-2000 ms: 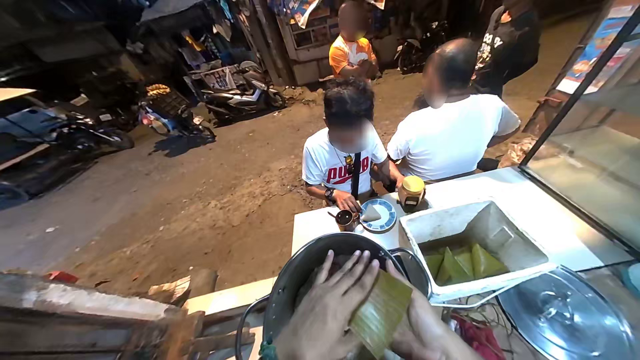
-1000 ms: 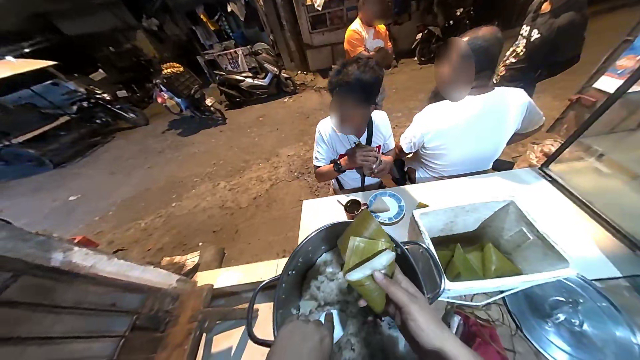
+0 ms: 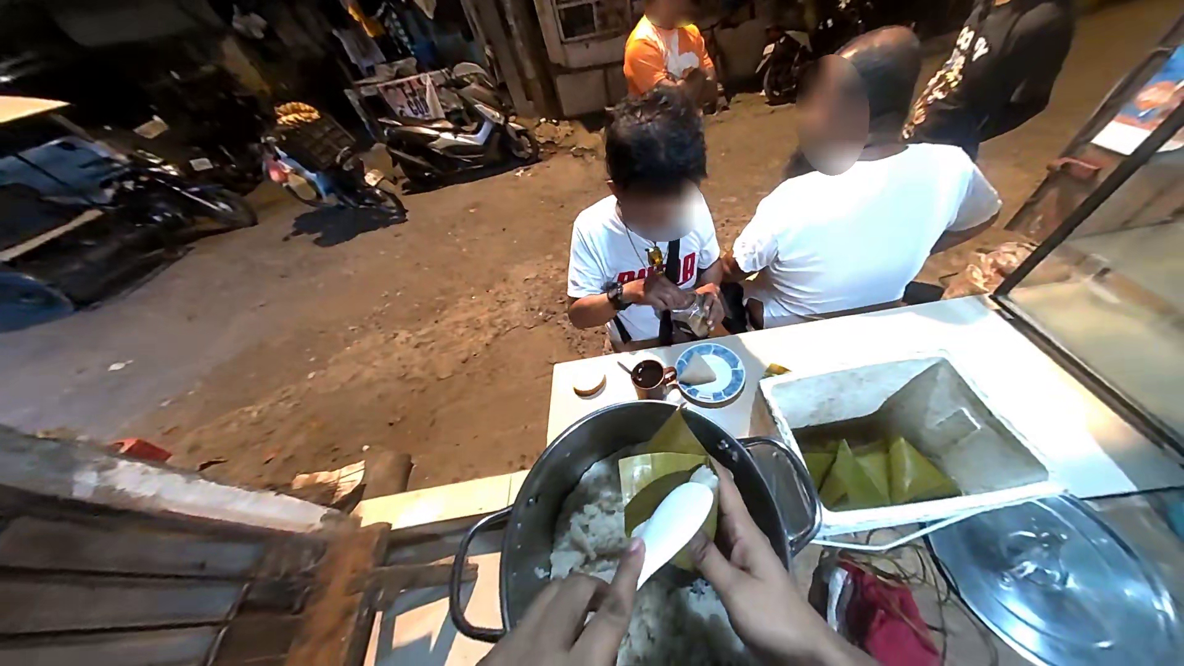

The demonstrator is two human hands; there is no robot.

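Over a large metal pot (image 3: 518, 555) of white rice (image 3: 592, 518), my left hand (image 3: 583, 610) grips a white plastic rice scoop (image 3: 680, 527). The scoop's bowl lies against a folded green leaf wrapper (image 3: 647, 472), with a little rice near its tip. My right hand (image 3: 754, 573) holds that wrapper from its right side, fingers around its edge. Several leaf-wrapped triangular packets (image 3: 869, 476) sit inside a white foam box (image 3: 1004, 495) to the right of the pot.
Across the white counter (image 3: 1091, 416) stand a brown mug (image 3: 650, 379) and a blue-rimmed plate (image 3: 710, 400) with a pale triangular piece. A person (image 3: 638, 240) there handles a jar. Another person (image 3: 860, 231) sits alongside. A metal lid (image 3: 1054, 583) lies right of the pot.
The scoop has risen from the rice to the leaf wrapper. Two seconds ago both my hands were on a leaf; the left now has the scoop. A jar standing on the counter earlier is in the person's hands.
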